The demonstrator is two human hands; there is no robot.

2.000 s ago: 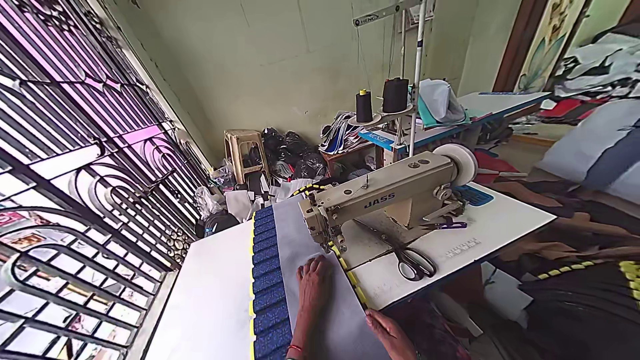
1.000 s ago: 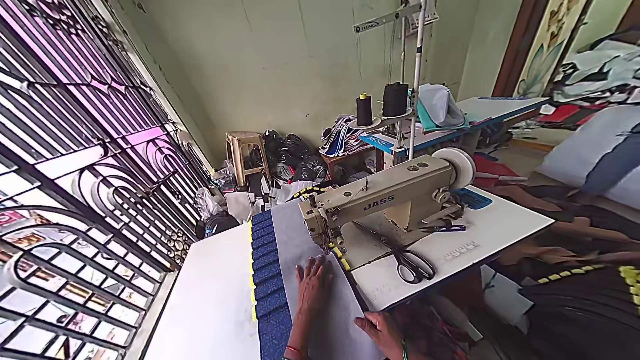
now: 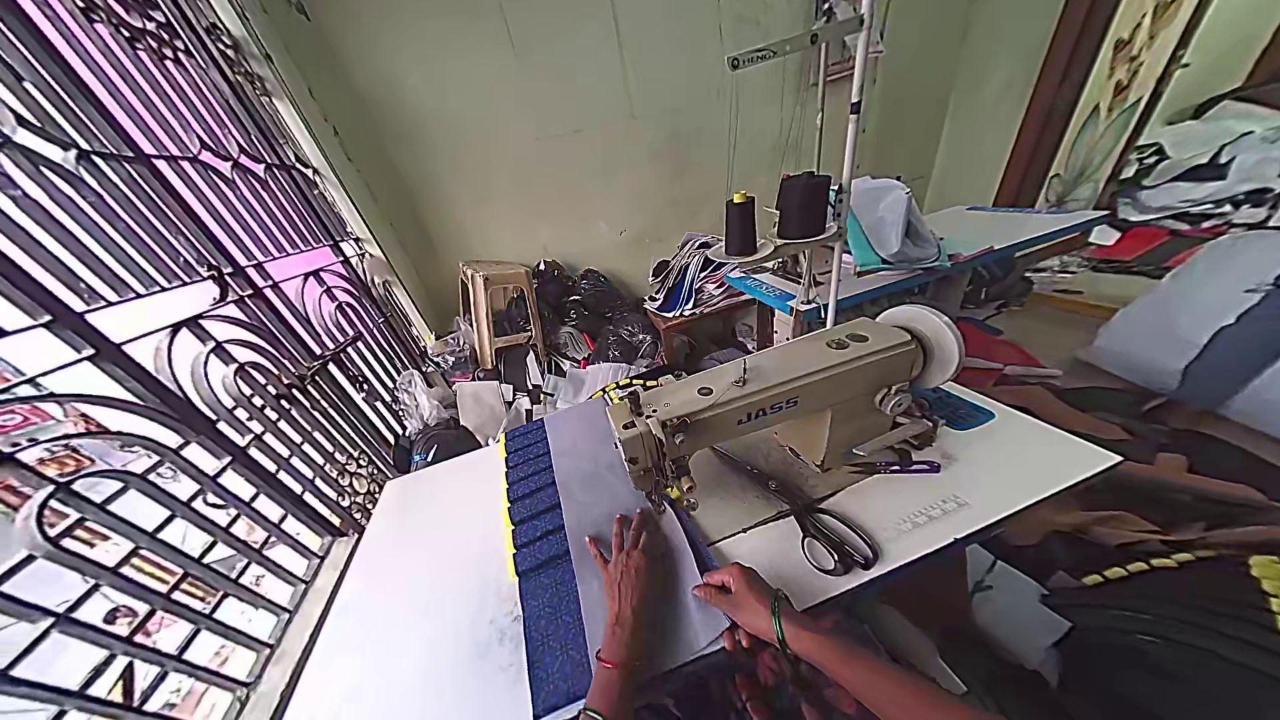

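A cream sewing machine (image 3: 770, 400) stands on a white table. Grey-white sheet material (image 3: 590, 480) lies over dark blue patterned fabric (image 3: 555, 610) with yellow along its left edge, and its right side runs under the needle area. My left hand (image 3: 628, 560) rests flat on the sheet, fingers spread, just in front of the machine head. My right hand (image 3: 740, 595) pinches the right edge of the sheet between thumb and fingers, where blue fabric shows beneath. Black-handled scissors (image 3: 835, 540) and a small purple-handled tool (image 3: 900, 467) lie right of the hands.
Black thread cones (image 3: 803, 207) sit on a stand behind the machine. A metal window grille (image 3: 200, 330) runs along the left. Behind are a plastic stool (image 3: 500, 310), black bags (image 3: 590, 310) and a second table (image 3: 1010, 230). Dark fabric with yellow trim (image 3: 1170, 610) lies at right.
The blue fabric and sheet have moved forward through the machine. The yellow strip along the right edge in front of the needle has mostly gone from view. My right hand stays at the sheet's right edge.
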